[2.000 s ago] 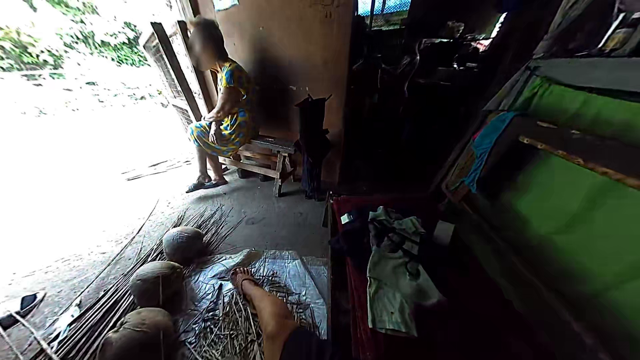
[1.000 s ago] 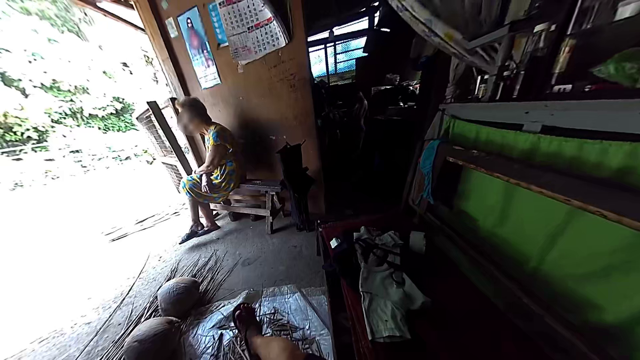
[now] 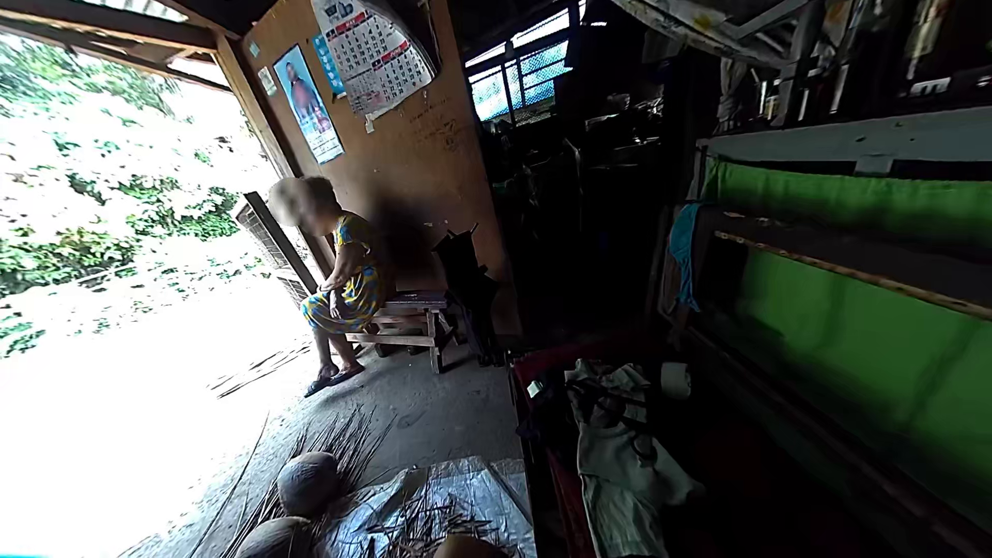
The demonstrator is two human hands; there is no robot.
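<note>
Neither of my hands shows in the head view. At the bottom, a pale plastic sheet [image 3: 508, 496] lies on the floor with many short dark sticks [image 3: 434, 515] scattered over it. Part of my bare leg [image 3: 467, 547] shows at the lower edge, over the sheet. Left of the sheet, a rounded grey-brown object [image 3: 308, 483] rests on a bundle of long thin sticks [image 3: 353, 446], with a second rounded one [image 3: 275, 539] below it, partly cut off by the frame. What these rounded objects are, I cannot tell.
A person [image 3: 349, 287] sits on a wooden bench [image 3: 418, 304] by a brown wall with a calendar [image 3: 376, 58]. A folded dark umbrella [image 3: 469, 287] leans beside the bench. Right of the sheet, a pale garment [image 3: 616, 465] lies on a dark red surface. Green cloth [image 3: 845, 333] hangs at the right.
The view has tilted upward, so the calendar and roof beams show and less of the floor does. The seated person's head is lower than two seconds ago.
</note>
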